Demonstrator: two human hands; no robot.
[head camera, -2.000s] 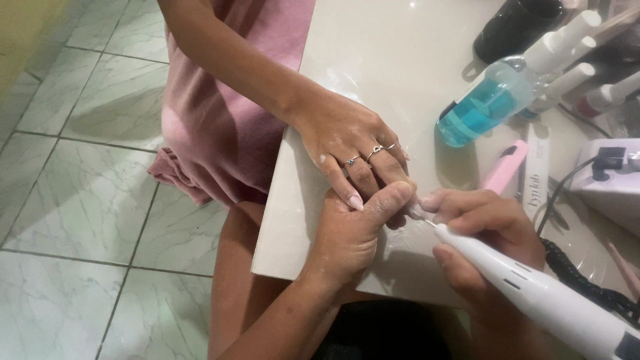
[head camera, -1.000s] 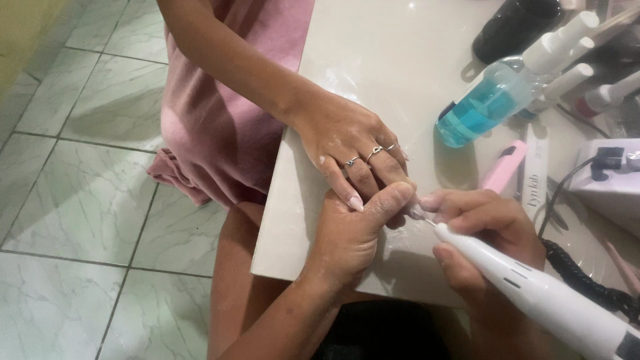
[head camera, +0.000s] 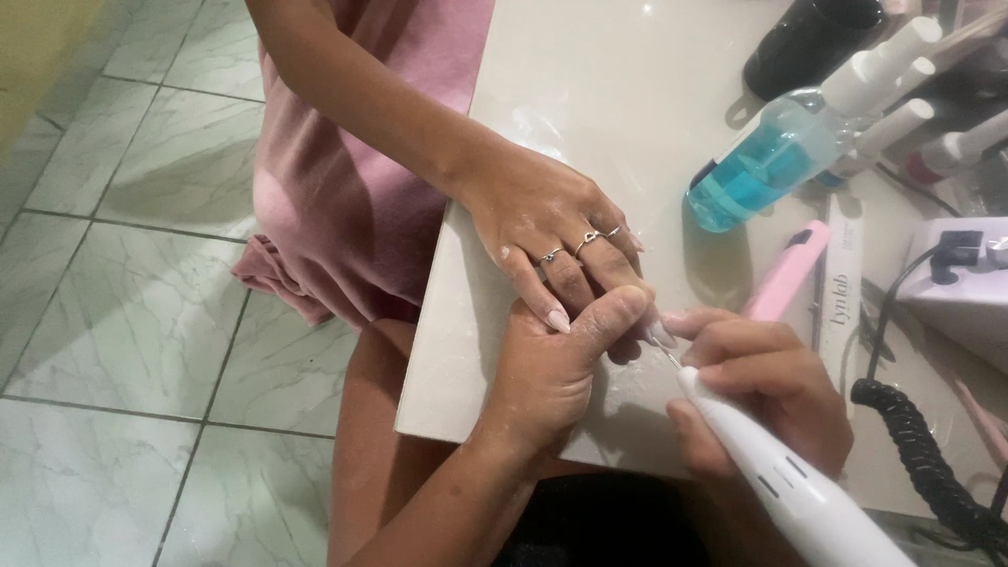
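Another person's hand (head camera: 543, 205), with thin silver rings and long pale nails, reaches over the corner of the white table (head camera: 472, 331). My left hand (head camera: 551, 362) grips one of its fingers, with my thumb on top; my other fingers are partly hidden beneath. In my right hand (head camera: 756, 378) is a white electric nail drill (head camera: 780, 472), angled up to the left. The thin metal bit (head camera: 667, 350) is at the nail of the held finger; whether it touches cannot be told. White dust lies on my left thumb and on the other person's hand.
At the right stand a spray bottle of blue liquid (head camera: 756, 161), a black cup (head camera: 815, 39) and several white-capped bottles. Nearer lie a pink tool handle (head camera: 791, 268), a white nail file (head camera: 839, 291), a black coiled cord (head camera: 913, 441) and a white device (head camera: 961, 291). Pink cloth (head camera: 346, 189) hangs left of the table.
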